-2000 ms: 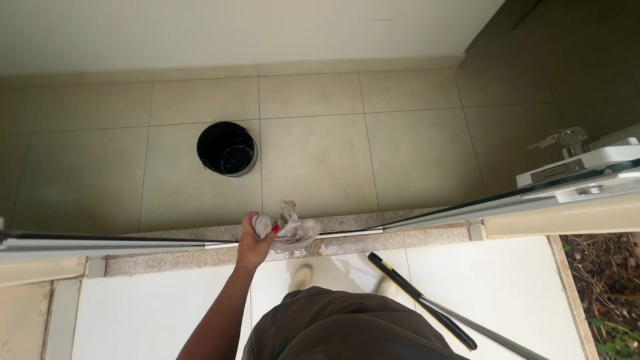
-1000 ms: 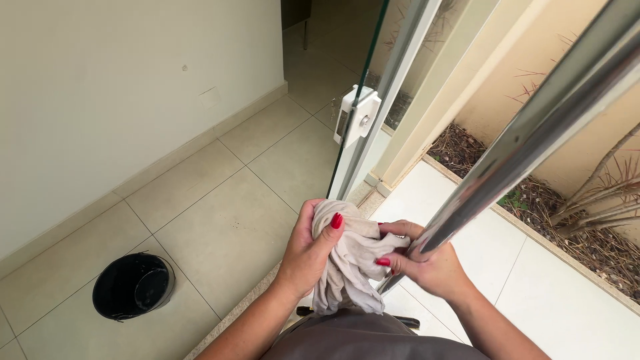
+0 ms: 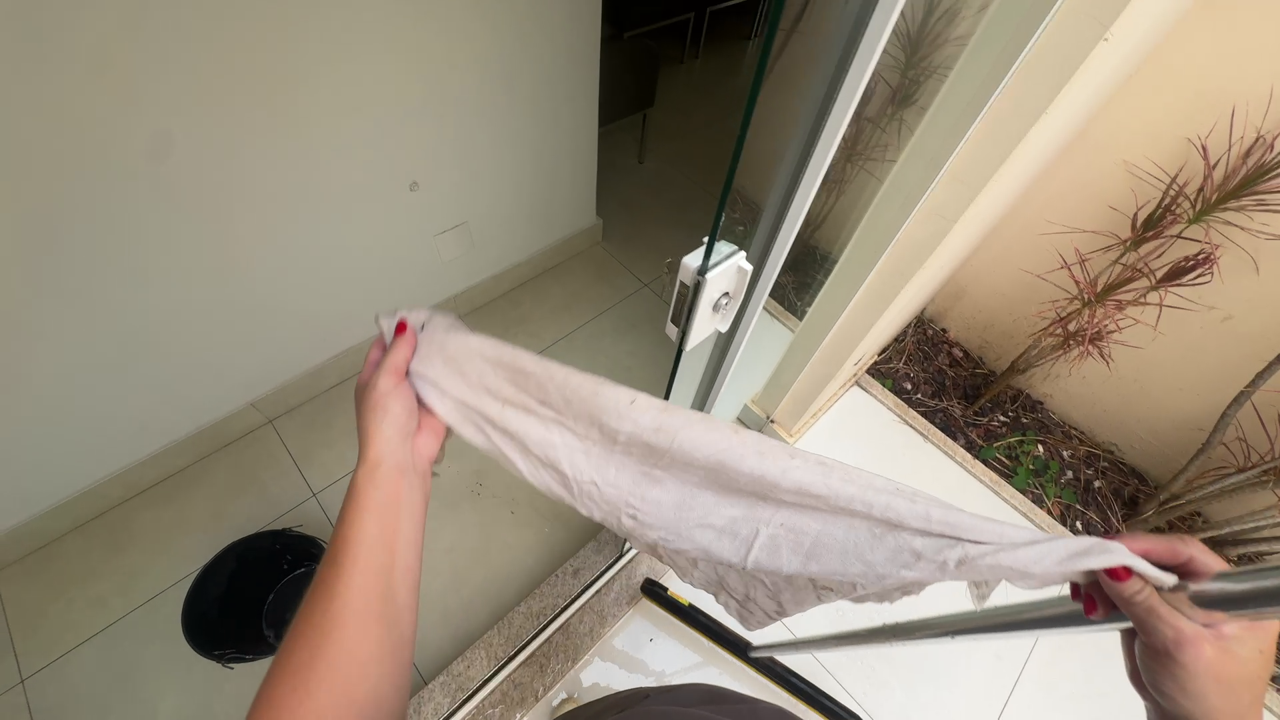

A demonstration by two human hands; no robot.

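A damp-looking whitish cloth (image 3: 680, 460) is stretched out between my two hands, sagging along its lower edge. My left hand (image 3: 395, 400) grips one end, over the indoor tiles. At the right, my right hand (image 3: 1180, 610) pinches the other end and also has a metal pole (image 3: 950, 628) in its grasp. The pole runs down to a black floor squeegee (image 3: 745, 645) on the white tiles. Left of my forearm, a black bucket (image 3: 225, 600) rests on the beige floor; the forearm is close to its right side.
A glass door edge with a white lock (image 3: 710, 293) rises beyond the cloth. Below runs the stone threshold with its track (image 3: 540, 630). A wall (image 3: 300, 180) stands at left. At right is a planting bed (image 3: 1010, 430) with a spiky reddish plant (image 3: 1130, 250).
The cloth, bunched between my hands a second ago, is now spread out. My hands have moved far apart. Two seconds ago the squeegee lay on the floor with my right hand out of sight.
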